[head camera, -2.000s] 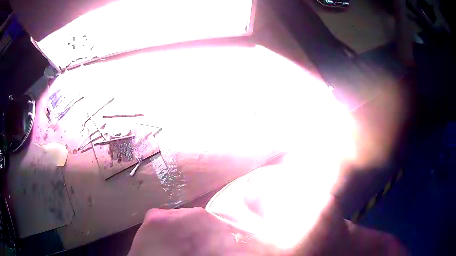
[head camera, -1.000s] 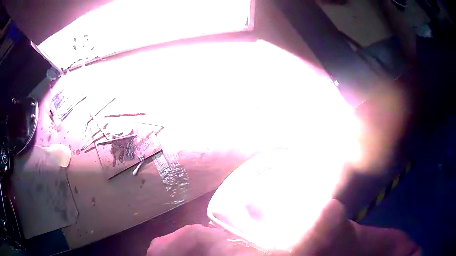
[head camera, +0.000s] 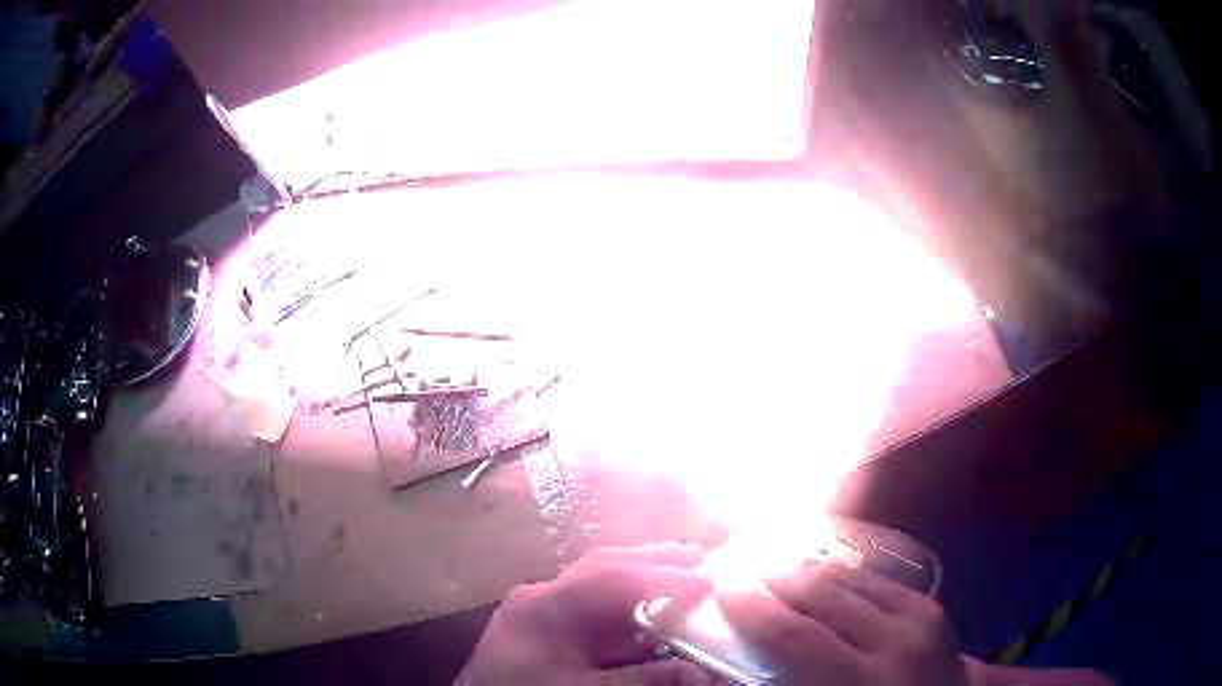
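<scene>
A rounded car-shaped housing (head camera: 901, 552) is held low in front of me at the bench's front edge, with a bright rim and part of its face whitened by glare. My left hand (head camera: 590, 619) grips its left side. My right hand (head camera: 851, 619) lies over its near right part, fingers across its face. Glare and my fingers hide much of the housing, and I cannot tell whether a small part is under the fingertips.
A glare-whitened box (head camera: 536, 94) stands at the back. Thin sticks (head camera: 456, 334) lie around a stained square pad (head camera: 449, 422), with shiny clear tape (head camera: 566, 499) beside it. Dark shiny housings (head camera: 150, 311) stand at left. Striped floor tape (head camera: 1079, 599) shows at lower right.
The housing has turned and its bright broad face is now mostly covered. My right hand has come over it, and my left hand has moved right. The view has shifted, moving the bench items right.
</scene>
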